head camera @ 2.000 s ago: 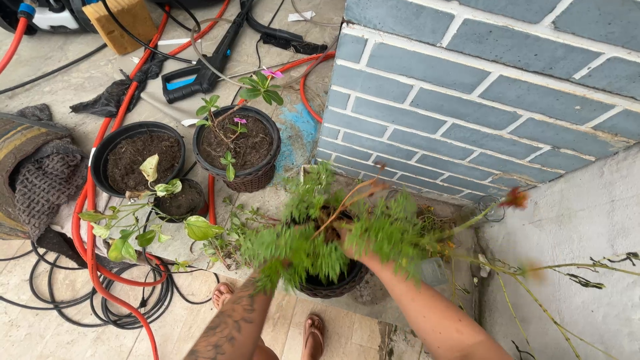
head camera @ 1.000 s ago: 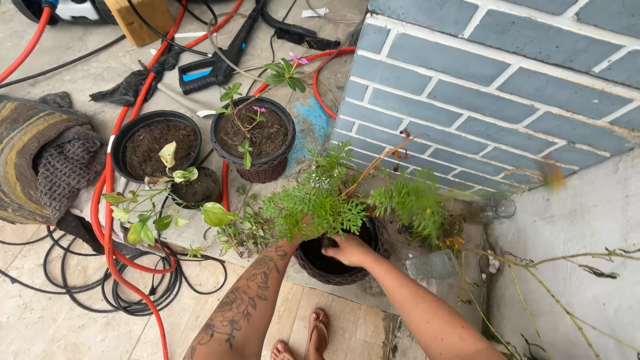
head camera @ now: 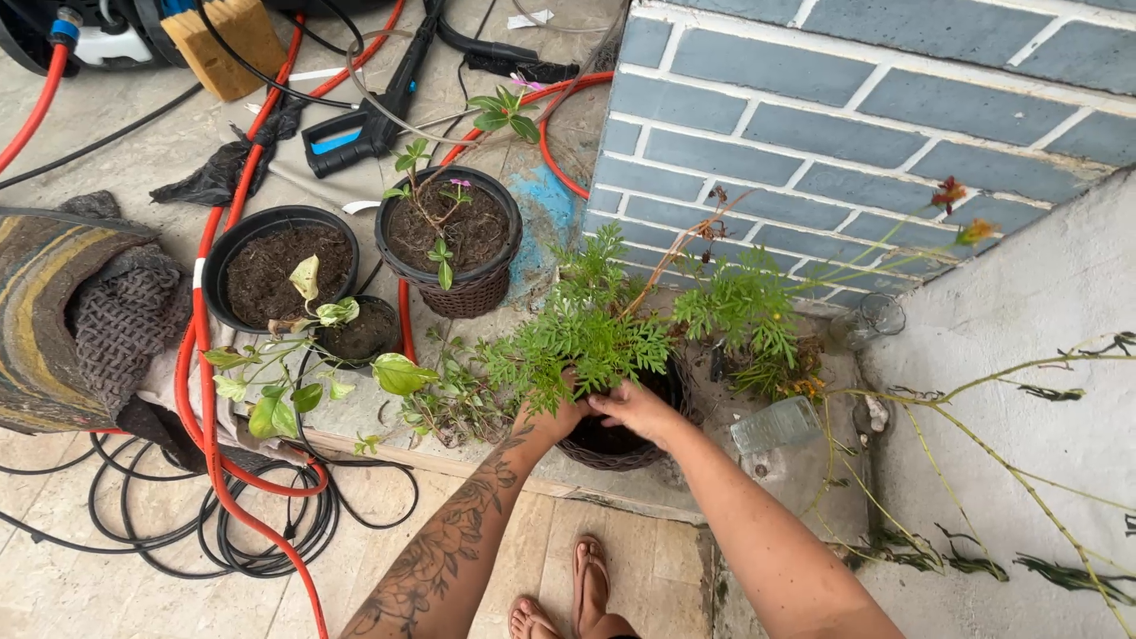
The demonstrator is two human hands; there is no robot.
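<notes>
A green feathery-leaved plant stands in a dark woven-look pot on the ledge, its foliage spreading over the rim. My left hand is at the pot's left side, partly under the leaves; its fingers are hidden, so its hold is unclear. My right hand reaches over the pot with bent fingers near the plant's base, close to my left hand. Whether it grips a stem cannot be told. Dark soil shows inside the pot. To the left, a similar pot holds a pink-flowered plant.
A soil-filled black pot and a small pot with a variegated plant stand left. Red hose, black cable and a pressure washer gun lie around. A glass jar lies right, near the grey brick wall and long stems.
My right hand has drawn back from deeper in the pot, toward the plant's base beside my left hand. The foliage, blurred at first, now appears sharp.
</notes>
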